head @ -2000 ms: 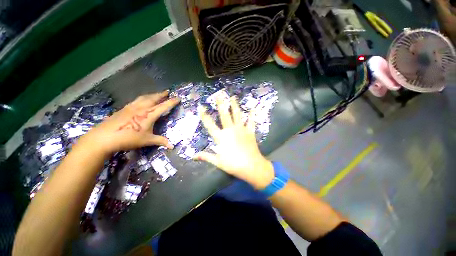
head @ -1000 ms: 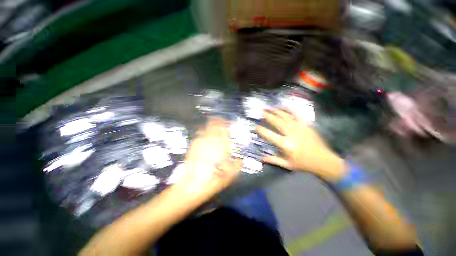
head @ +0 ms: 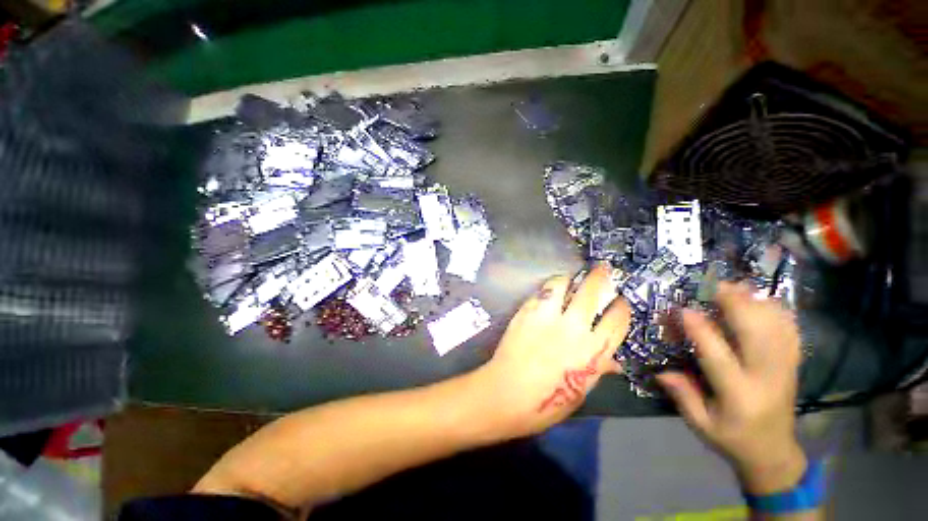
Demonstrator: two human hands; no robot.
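A heap of small circuit boards (head: 351,224), dark with shiny silver patches, lies on the dark green bench at the left. A second heap of circuit boards (head: 636,244) lies at the right. My left hand (head: 570,346) rests at the near left edge of the right heap, fingers bent over boards; whether it grips one cannot be told. My right hand (head: 743,371) is over the right part of that heap, fingers spread, slightly blurred. One silver board (head: 458,326) lies alone between the left heap and my left forearm. Dark-red grains (head: 341,317) lie along the left heap's near edge.
A black round fan grille (head: 763,153) stands before a brown carton (head: 814,36) at the back right. A white cylinder with an orange-red band (head: 834,232) is right of the right heap. Tall dark ribbed stacks (head: 66,224) stand far left. Black cords run at the right.
The view has turned left, showing the whole left heap and the ribbed stacks; the pink fan has left view. My left hand has bent its fingers at the right heap's edge.
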